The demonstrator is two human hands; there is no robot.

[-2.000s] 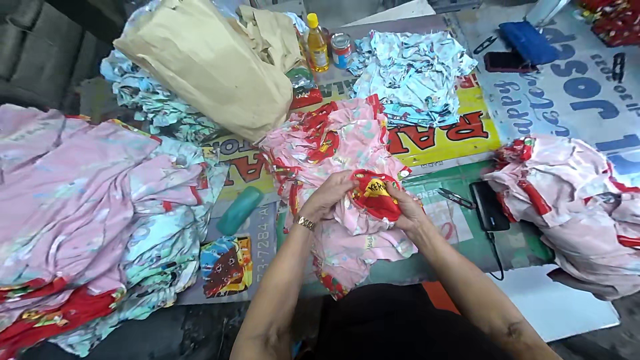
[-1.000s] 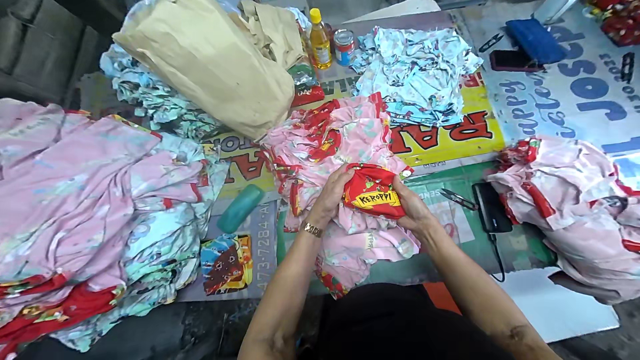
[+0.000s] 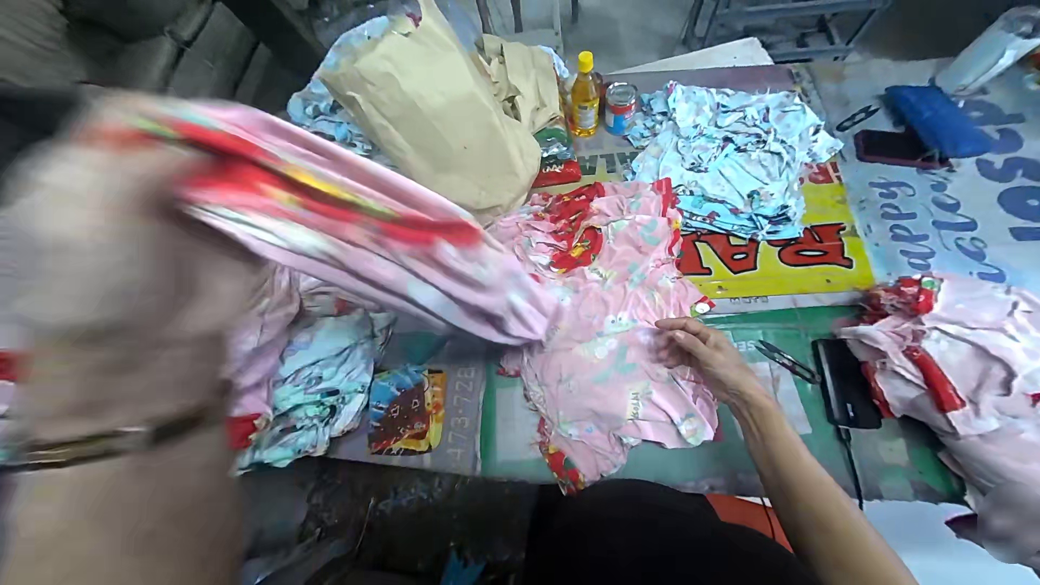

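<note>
My left hand (image 3: 130,219), large and blurred close to the camera at the left, is closed on a pink garment with red trim (image 3: 366,236). The cloth stretches from that hand down toward the middle. Other pink garments with red trim (image 3: 609,317) lie in a rumpled stack on the table. My right hand (image 3: 699,357) is at the right edge of this stack, fingers slightly bent, its fingertips on or just over the pink cloth; whether they pinch it is unclear.
Around the stack are a brown paper bag (image 3: 439,106), a bottle with a yellow cap (image 3: 585,96), a can (image 3: 621,109), light-blue garments (image 3: 731,154), thread snips (image 3: 788,361), a corded black phone (image 3: 845,386), a pink garment pile (image 3: 975,349) and mint-coloured garments (image 3: 325,382) at the left.
Both hands held a pink garment with its red printed part at the middle. My left hand has swung up and left with a pink garment; my right hand has moved off the red part.
</note>
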